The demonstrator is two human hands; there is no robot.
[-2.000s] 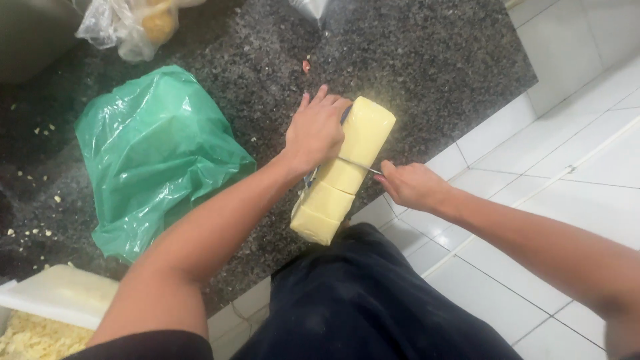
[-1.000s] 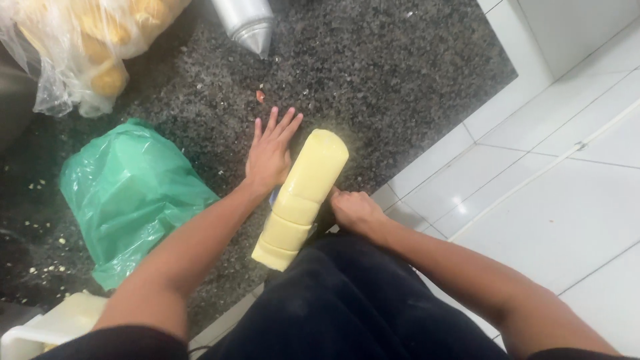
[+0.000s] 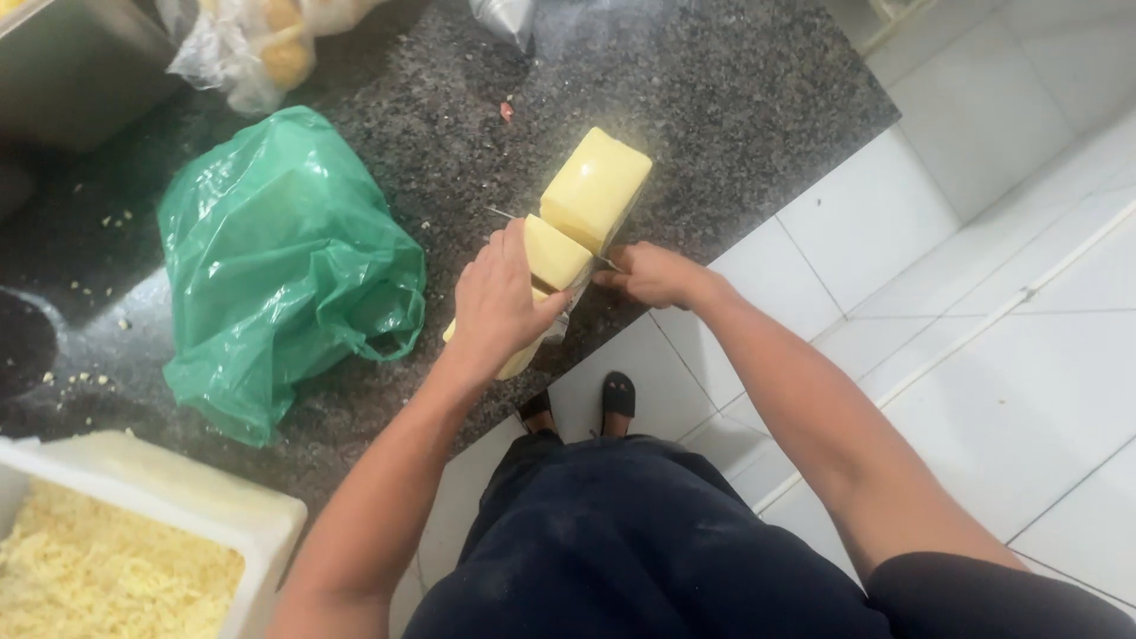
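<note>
A pale yellow block of cheese (image 3: 596,188), cut crosswise into several pieces, lies slantwise near the counter's edge on what looks like clear plastic wrapping. My left hand (image 3: 501,293) rests over the nearer pieces, its fingers along one side of a middle piece (image 3: 556,253) and its thumb across the near end. At the gap before the far, largest piece, my right hand (image 3: 655,273) grips a thin knife; its handle is hidden in my fingers, and the blade tip (image 3: 500,212) shows beyond the block's left side.
Left of the block lies a green plastic bag (image 3: 284,275). A white tub (image 3: 271,515) of grated cheese stands at lower left. Farther back are a clear bag of round yellowish items (image 3: 286,53), a metal cone-tipped object (image 3: 508,19) and a metal container (image 3: 80,80). The granite counter's edge (image 3: 816,169) runs at right.
My left hand has moved from the counter beside the block onto its nearer pieces. A gap now separates the far piece from the one before it. The view has shifted.
</note>
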